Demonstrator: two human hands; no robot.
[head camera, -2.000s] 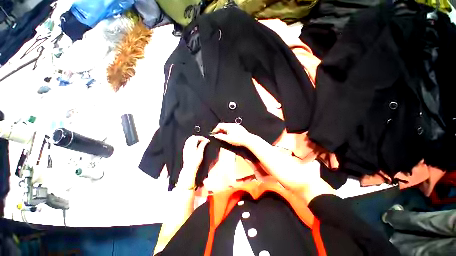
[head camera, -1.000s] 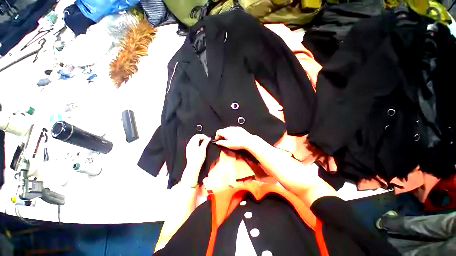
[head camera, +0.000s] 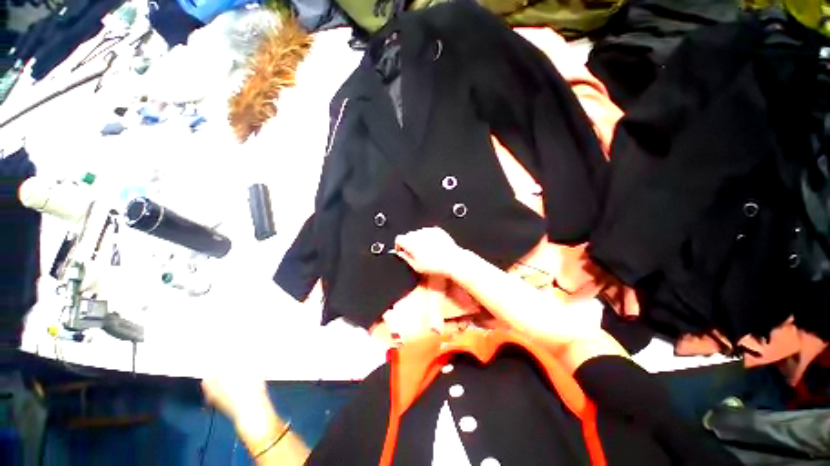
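Observation:
A black double-breasted jacket (head camera: 473, 118) lies front up and closed on the white table, collar away from me. Its ringed buttons (head camera: 460, 210) show in pairs. My right hand (head camera: 426, 250) is at the front near the lower left button, fingertips together on something small and pale, too small to tell; it may be the cloth edge. My left hand (head camera: 238, 402) is off the jacket, over the table's front edge at the lower left, blurred and overexposed. Its fingers cannot be made out.
More black jackets (head camera: 692, 173) lie at right over salmon cloth (head camera: 592, 284). At left are a black cylinder (head camera: 177, 226), a small black case (head camera: 261, 211), a metal tool (head camera: 102, 314) and fur trim (head camera: 270, 77). Olive garments (head camera: 564, 16) lie at the far edge.
My left hand has left the jacket's front edge and moved down-left to the table edge. The front now lies flat, with a lower left button showing. My right hand stays near the front.

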